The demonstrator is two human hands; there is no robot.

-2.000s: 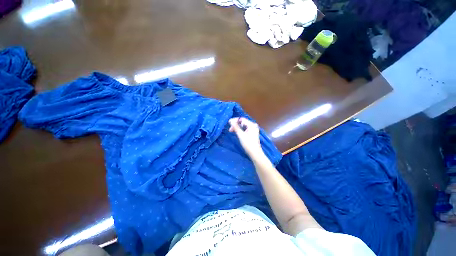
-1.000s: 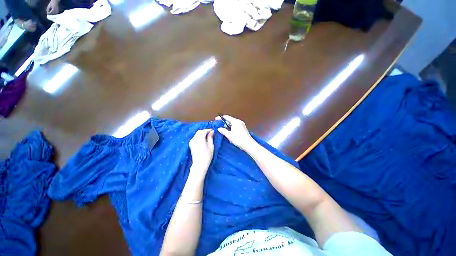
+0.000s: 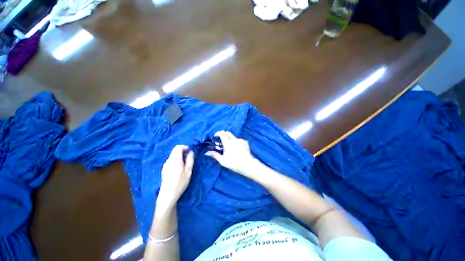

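A blue dress with tiny pale dots (image 3: 153, 148) lies on the table in front of me, one puff sleeve (image 3: 97, 137) spread to the left. A dark neck label (image 3: 174, 113) shows near its upper edge. My left hand (image 3: 176, 171) pinches the cloth beside a gathered opening in the middle of the dress. My right hand (image 3: 233, 153) is at the other side of this opening, fingers curled around small dark thread snips (image 3: 216, 146), mostly hidden by the fingers. The two hands are a little apart.
Other blue dresses lie at the left (image 3: 30, 148) and below the table edge at right (image 3: 392, 173). A water bottle (image 3: 338, 18), white garments (image 3: 280, 7) and black garments (image 3: 390, 18) are at the far side. The brown table (image 3: 204, 71) reflects strip lights.
Both hands have moved from the dress's upper edge down to the gathered opening and are farther apart. My left hand was out of view two seconds ago. The camera view has shifted.
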